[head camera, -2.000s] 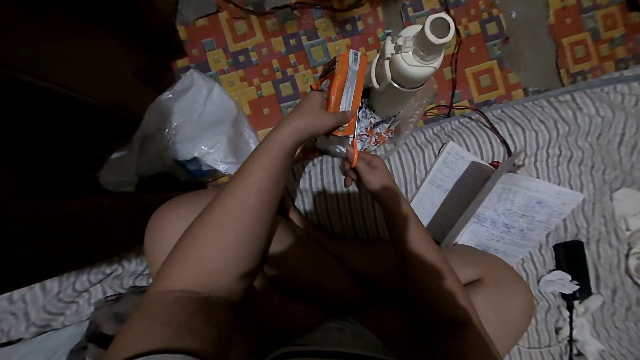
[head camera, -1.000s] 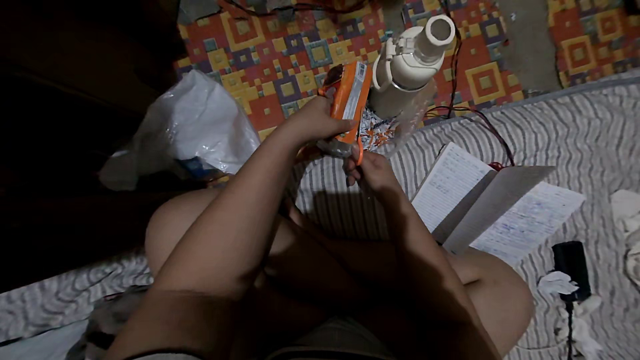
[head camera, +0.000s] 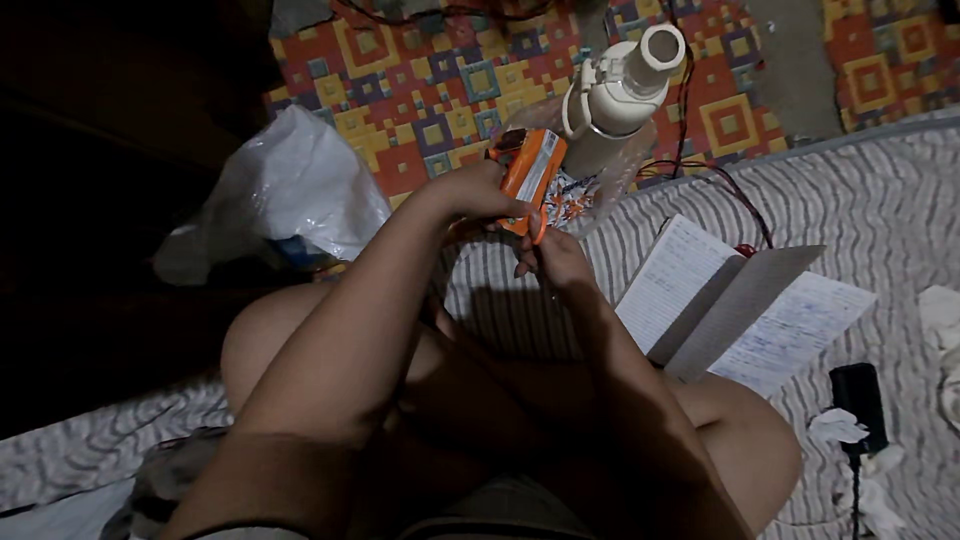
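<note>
My left hand (head camera: 480, 191) grips an orange packet (head camera: 534, 169) with a pale printed panel, its thumb lying across the lower part. Close below the packet, my right hand (head camera: 553, 251) has its fingers around the orange handle (head camera: 541, 225) of what looks like a pair of scissors; the blades are hidden. Behind both hands, a clear plastic bag (head camera: 634, 172) holds many small orange and white scraps (head camera: 574, 201). A cream bottle (head camera: 619, 101) with a carrying loop stands upright by that bag, just beyond the packet.
A white plastic bag (head camera: 307, 180) lies to the left. On the striped cloth (head camera: 892, 225) at the right are an open notebook (head camera: 679, 277) with handwriting, a black device (head camera: 861, 405) with a cable, and crumpled white pieces (head camera: 838, 426). Dark cables (head camera: 682, 97) run over the patterned mat (head camera: 450, 82).
The packet in my left hand has tilted further and come slightly lower. A raised notebook page, nearly edge-on two seconds ago, has fallen further toward the right.
</note>
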